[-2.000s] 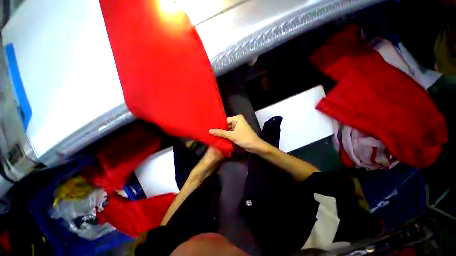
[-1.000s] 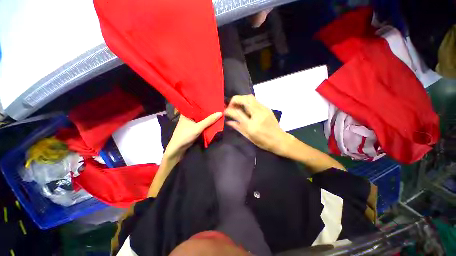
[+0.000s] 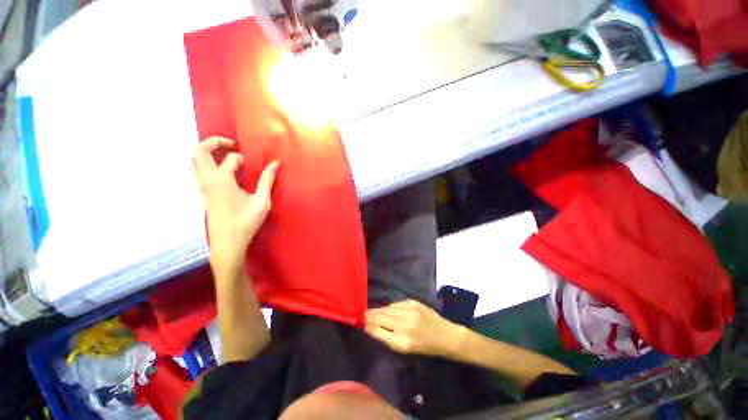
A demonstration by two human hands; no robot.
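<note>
A long red fabric panel runs from under the lit sewing machine head over the table's front edge to my lap. My left hand lies on the panel's left side on the table, fingers spread and partly curled; it does not grip the cloth. My right hand pinches the panel's lower right corner near my lap. The lamp glare hides the needle area.
Scissors with green and yellow handles lie on the table at the right. Below the table are a red fabric pile at right and a blue crate with bags and cloth at left. Blue tape marks the left edge.
My left hand has moved from the panel's lower end up onto the table part of the panel. My right hand is lower, at the corner. The view has shifted up, showing machine head and scissors.
</note>
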